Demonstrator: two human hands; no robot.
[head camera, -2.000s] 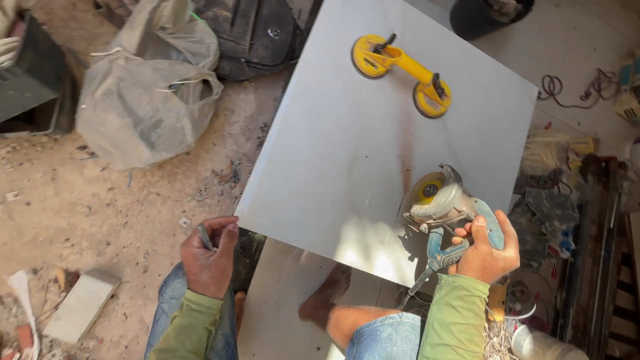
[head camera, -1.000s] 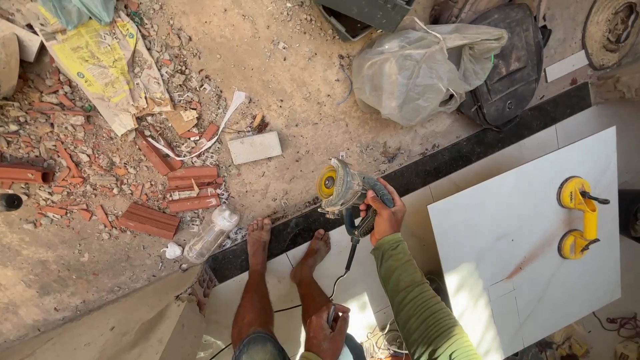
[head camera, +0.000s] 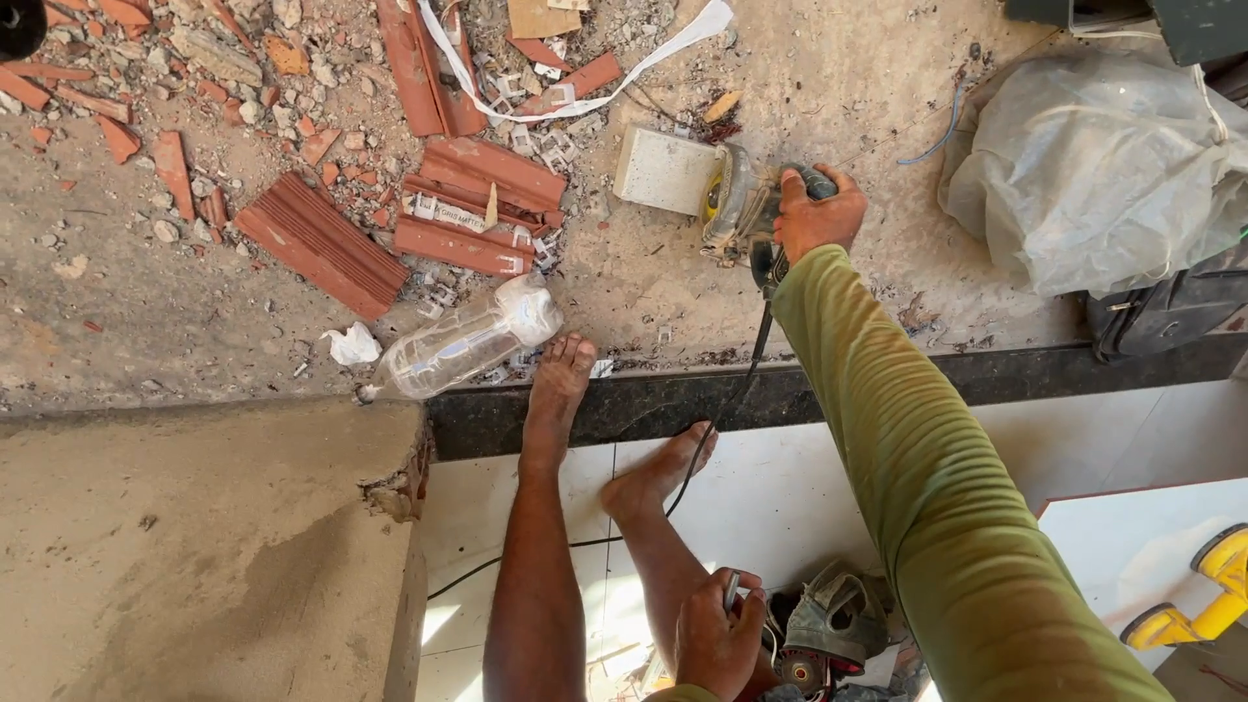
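My right hand (head camera: 822, 213) grips the rear handle of a corded power cutter (head camera: 746, 207) with a yellow-centred disc, low over the rough ground. The disc side of the cutter meets the end of a pale block (head camera: 665, 170); whether they touch, I cannot tell. Its black cord (head camera: 749, 375) runs down past my feet. Near my knee, my left hand (head camera: 720, 624) is closed around a small grey pen-like object (head camera: 730, 591). At the lower right lies a large white tile (head camera: 1121, 531) with a yellow double suction lifter (head camera: 1209, 595) on it.
Broken red clay pieces (head camera: 322, 244) and rubble cover the upper left. A clear plastic bottle (head camera: 453, 351) lies by my foot, beside the dark stone threshold (head camera: 877, 385). A plastic bag (head camera: 1092, 166) sits at right; a second tool (head camera: 829, 634) is near my left hand. A plastered wall corner (head camera: 224, 546) stands lower left.
The cutter in my right hand has moved from above the tile, across the threshold, to beside the pale block. My left hand has left the tile's corner. The view has swung left.
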